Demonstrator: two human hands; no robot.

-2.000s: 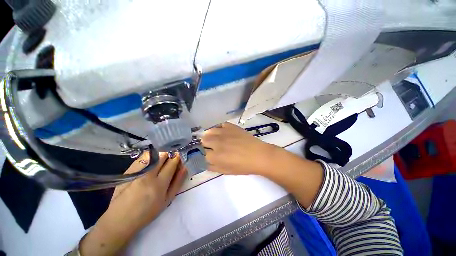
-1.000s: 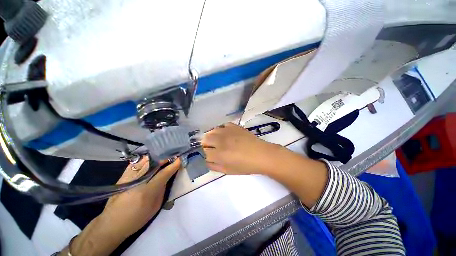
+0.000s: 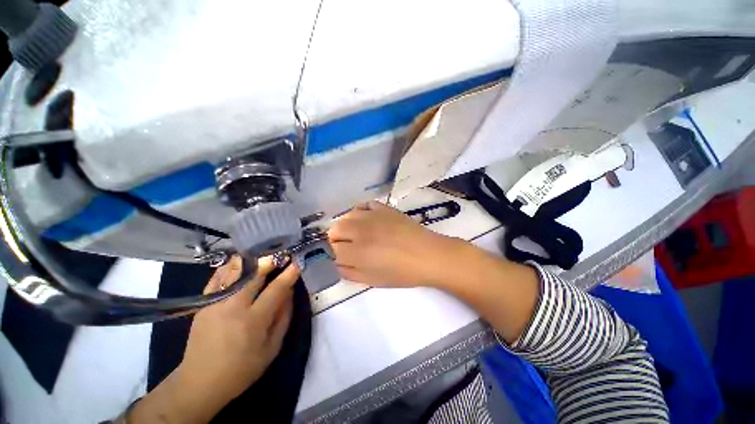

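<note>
A black fabric panel (image 3: 286, 364) lies under my left hand (image 3: 240, 327) and runs toward the table's front edge. The fingertips of my left hand reach the needle area, just below the grey tension knob (image 3: 266, 228), and press on the panel. My right hand (image 3: 381, 247) is at the right side of the grey block (image 3: 318, 269) by the presser foot, fingers bent together. What its fingertips hold is hidden. The needle is hidden behind the knob and the curved metal guard (image 3: 124, 310).
The white machine head (image 3: 207, 74) fills the top. A looped black strip (image 3: 542, 236) lies right of my right hand. Black snips (image 3: 435, 213) lie on the bed. Another black piece (image 3: 37, 335) is at far left. A red crate (image 3: 716, 240) and blue bin (image 3: 662, 331) stand lower right.
The black panel now spreads below my left hand toward the front edge. My left hand has shifted slightly right and is more upright over it. My right hand is nearly unchanged.
</note>
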